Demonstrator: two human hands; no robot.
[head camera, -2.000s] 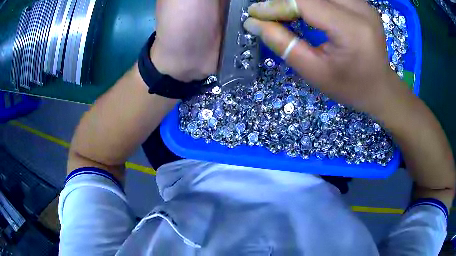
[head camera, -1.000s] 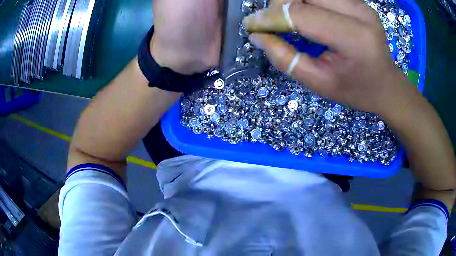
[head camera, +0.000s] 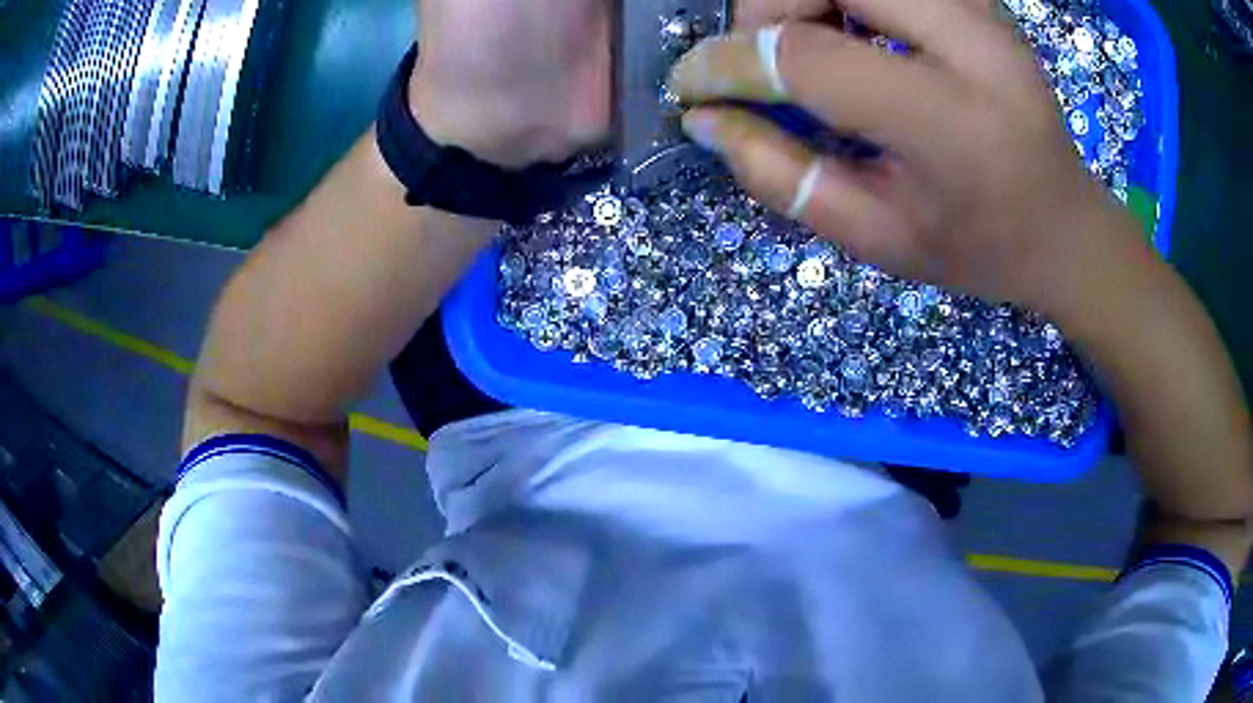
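Observation:
My left hand (head camera: 515, 83), with a black wristband, is cut off by the top edge and blurred. It is at the left side of a dark grey slotted rail (head camera: 643, 83), upright in the picture; its fingers are hidden. My right hand (head camera: 893, 151) has yellowish coverings on thumb and fingertip and white bands. Its thumb and fingertip are at the rail's right side, over a silver fitting (head camera: 678, 30) seated in the rail. Whether they pinch a fitting is hidden. Many loose silver fittings (head camera: 811, 330) fill the blue tray (head camera: 770, 437) below.
Several bright silver curved rails (head camera: 151, 103) lie side by side on the green bench (head camera: 323, 124) at upper left. The tray has a green label (head camera: 1142, 209) at its right edge. A yellow floor line (head camera: 1037, 565) runs below. Dark stacked items (head camera: 69, 508) are at lower left.
The rail has moved up a little, its lower end now higher in the picture. Both hands stay beside it; my right thumb and fingertip have shifted slightly lower.

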